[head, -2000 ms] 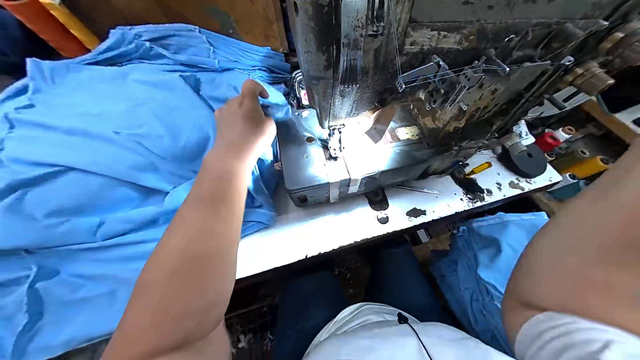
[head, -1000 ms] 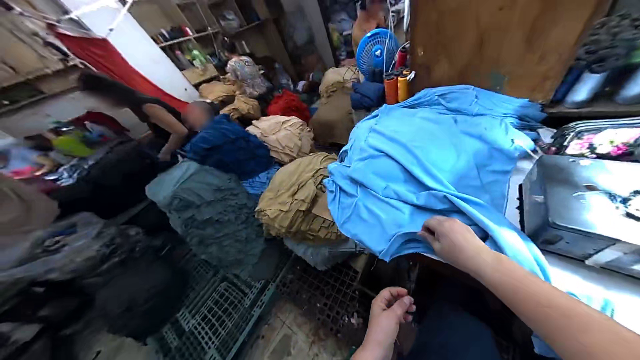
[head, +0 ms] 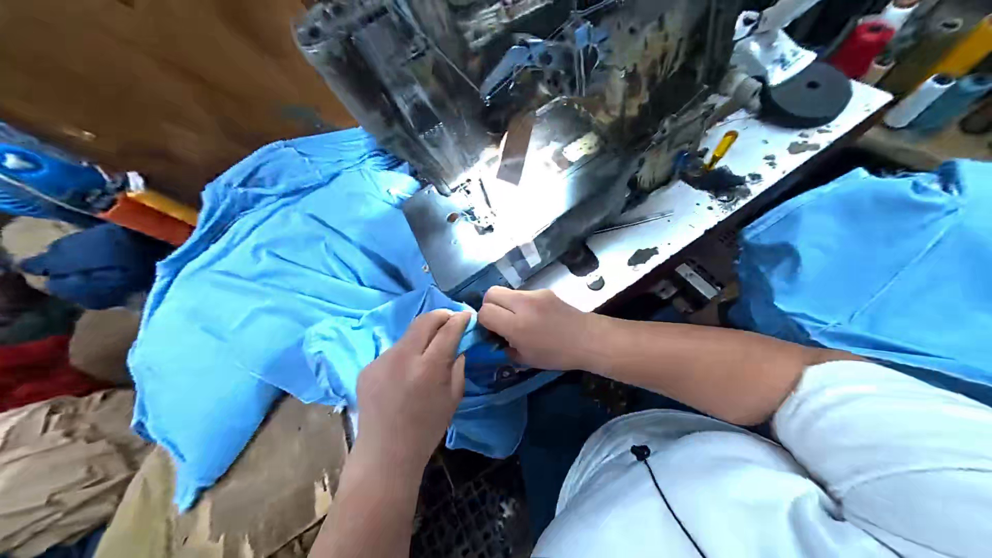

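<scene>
Blue fabric (head: 294, 263) lies bunched over the left end of the work table and hangs past its front edge. My left hand (head: 415, 372) pinches a fold of it between thumb and fingers. Close beside it, almost touching, my right hand (head: 535, 325) is closed on the edge of the same fabric; its fingertips are partly hidden. Both hands are just in front of the metal bed (head: 449, 248) of an industrial sewing machine (head: 573, 101). The lit needle area (head: 480, 213) stands behind them, with no fabric visible under it.
More blue fabric (head: 891, 271) hangs at the right. On the white tabletop (head: 690, 221) are a yellow-handled tool (head: 722, 147), thin metal tweezers (head: 635, 222) and a dark round disc (head: 806, 94). Thread cones (head: 922, 101) stand at back right. Tan fabric piles (head: 70, 457) lie at lower left.
My right hand has come to the fabric beside my left hand, in front of the machine bed. The view has swung left and then back to the machine.
</scene>
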